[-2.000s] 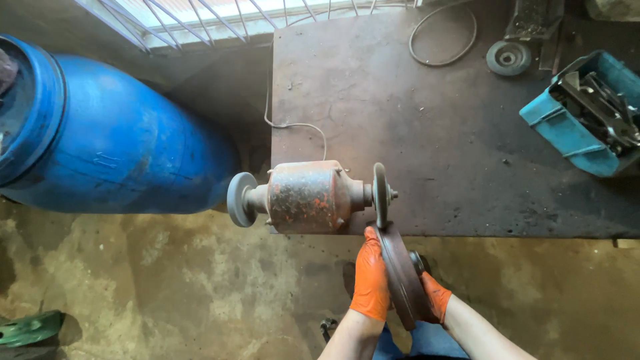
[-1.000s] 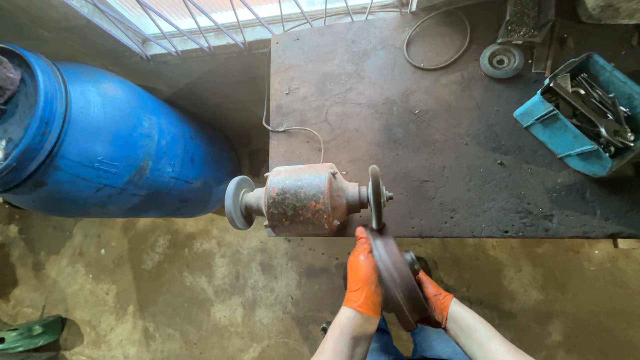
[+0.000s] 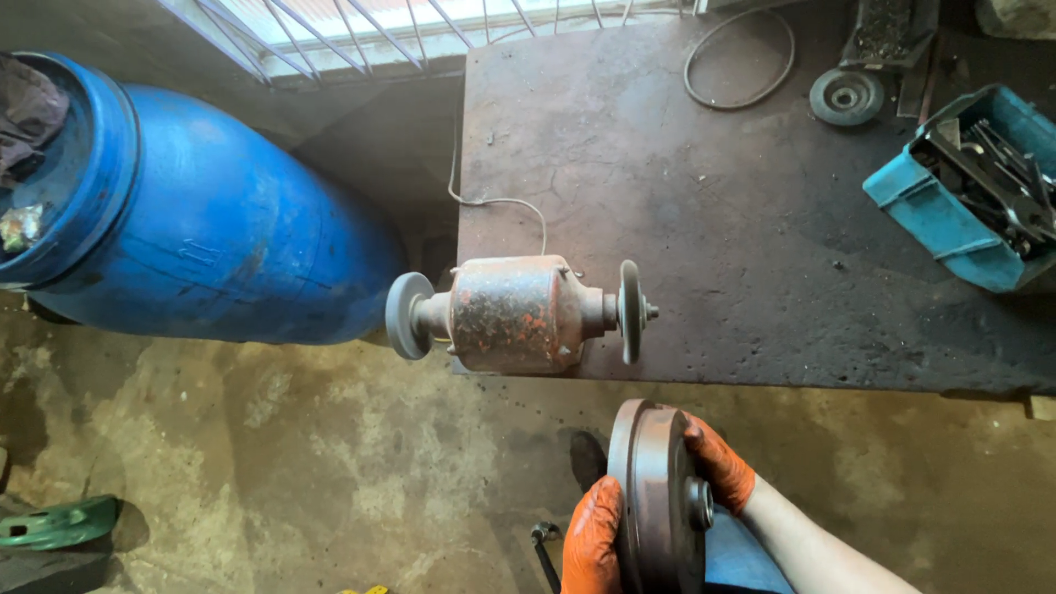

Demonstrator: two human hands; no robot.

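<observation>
Both my hands wear orange gloves and hold a brown metal brake drum (image 3: 652, 495) with a central hub, upright on its edge. My left hand (image 3: 592, 536) grips its left rim low down; my right hand (image 3: 719, 460) holds the far right side, fingertips partly hidden behind the drum. Beyond the drum, apart from it, a bench grinder (image 3: 516, 313) with worn paint sits at the table's near edge. Its right wheel (image 3: 630, 312) is the nearest part to the drum, and a grey grinding wheel (image 3: 408, 316) is on its left end.
The dark workbench (image 3: 627, 165) carries a cable loop (image 3: 689, 78), a small wheel (image 3: 846, 97) and a teal crate (image 3: 949, 219) of tools. A blue plastic barrel (image 3: 223, 223) stands left. On the floor lie a green object (image 3: 62, 524) and a black-handled tool (image 3: 545, 549).
The drum, at the grinder's right wheel in the earlier frames, has moved back towards me and is apart from it. My right hand has shifted from low on the drum to its upper far side.
</observation>
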